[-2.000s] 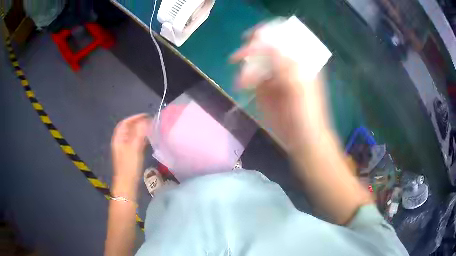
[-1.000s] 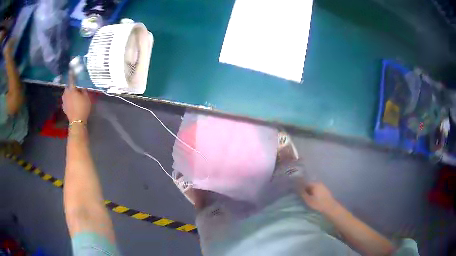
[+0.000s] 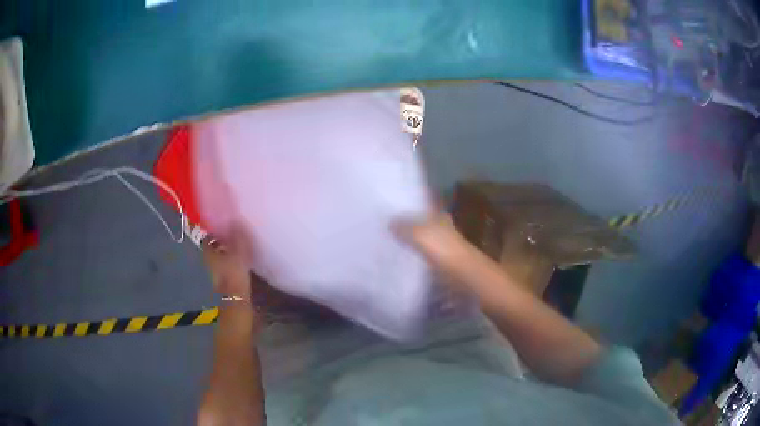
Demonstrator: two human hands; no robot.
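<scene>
A pale pink-white sheet (image 3: 317, 183) lies in front of my lap, below the bench edge, and is blurred. My left hand (image 3: 227, 250) is at its lower left edge; blur hides whether the fingers grip it. My right hand (image 3: 427, 233) is at its right edge, with the fingers on the sheet. A red surface (image 3: 176, 170) shows beside the sheet's left side.
The green bench (image 3: 333, 50) runs across the top, with a blue tray (image 3: 612, 62) at right and part of the white fan (image 3: 12, 112) at left. A white cord (image 3: 92, 176) hangs at left. A carton (image 3: 521, 212) stands on the floor at right.
My left hand has come from the fan to the sheet's left side. My right hand has moved up to its right edge. The view has shifted right, bringing the carton into sight.
</scene>
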